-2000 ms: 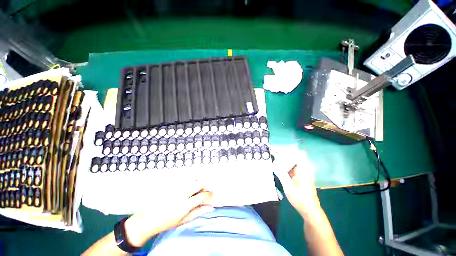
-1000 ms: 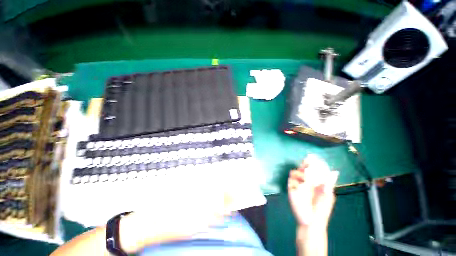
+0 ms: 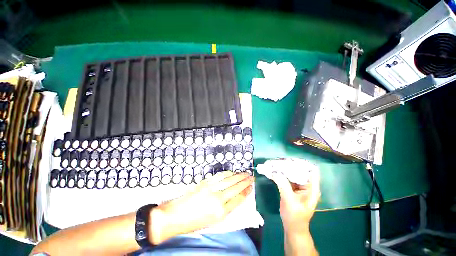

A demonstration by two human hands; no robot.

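Small black parts [image 3: 145, 177] with pale round ends stand in three rows on a white sheet [image 3: 110, 205]. A black tray [image 3: 160, 95] lies behind the rows; a few parts sit in its left channels. My left hand [image 3: 202, 202] lies over the sheet, fingers extended and touching or close to the right end of the front row; nothing is seen in it. My right hand [image 3: 300, 200] holds a white cloth [image 3: 292, 170], its tip at the right end of the front row. Whether something lies beneath the cloth is hidden.
A dark fixture [image 3: 345, 117] with a silvery top and metal arms stands right. A white blower [image 3: 417, 50] is behind it. A crumpled white wad [image 3: 274, 81] lies right of the tray. Stacked layers [image 3: 22, 165] are at the left edge. A metal frame [image 3: 400, 240] stands lower right.
My left hand has moved right and forward to the front row's right end. My right hand has brought the white cloth to the same place. The camera view has shifted.
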